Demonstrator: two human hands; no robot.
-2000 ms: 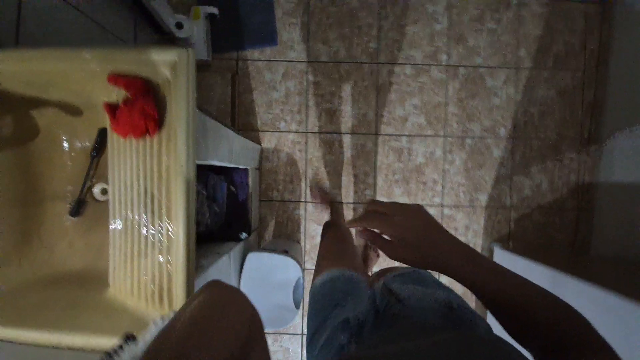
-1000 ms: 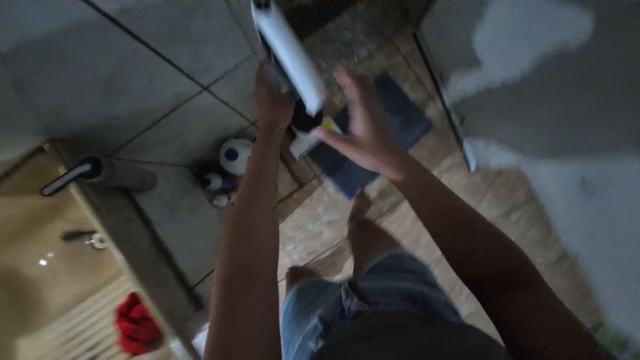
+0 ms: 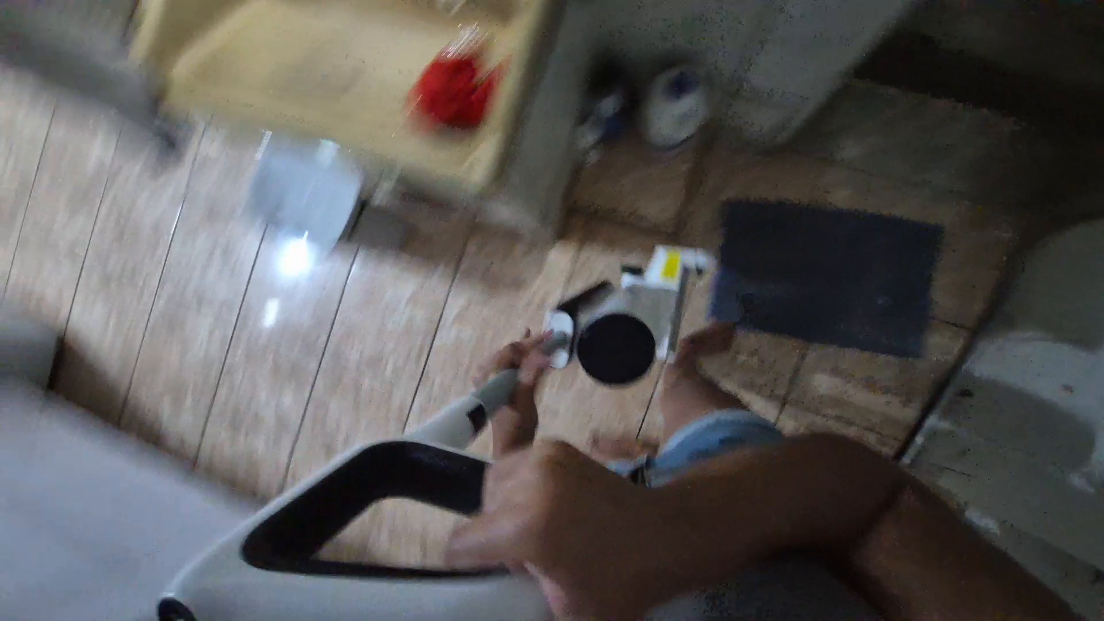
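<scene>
A white upright floor appliance [image 3: 431,427] with a loop handle and black grip slants across the blurred view. My right hand [image 3: 569,526] is closed around the right end of the loop handle. Farther down, my left hand [image 3: 517,366] holds the shaft near a pale round fitting; its forearm is partly hidden behind my right hand. Beyond my left hand is the appliance's grey-and-white lower body [image 3: 651,297], with a round black part [image 3: 616,348] and a yellow label.
A cream sink basin [image 3: 345,95] with a red cloth [image 3: 457,90] is at upper left. A dark mat [image 3: 828,276] lies on the tiled floor beside my foot. White-and-blue containers [image 3: 677,103] stand near the wall. A pale lidded object [image 3: 306,190] sits below the basin.
Two seconds ago my right hand held nothing. One second ago both hands were up near a white object; now they are on the upright appliance. The view has swung widely.
</scene>
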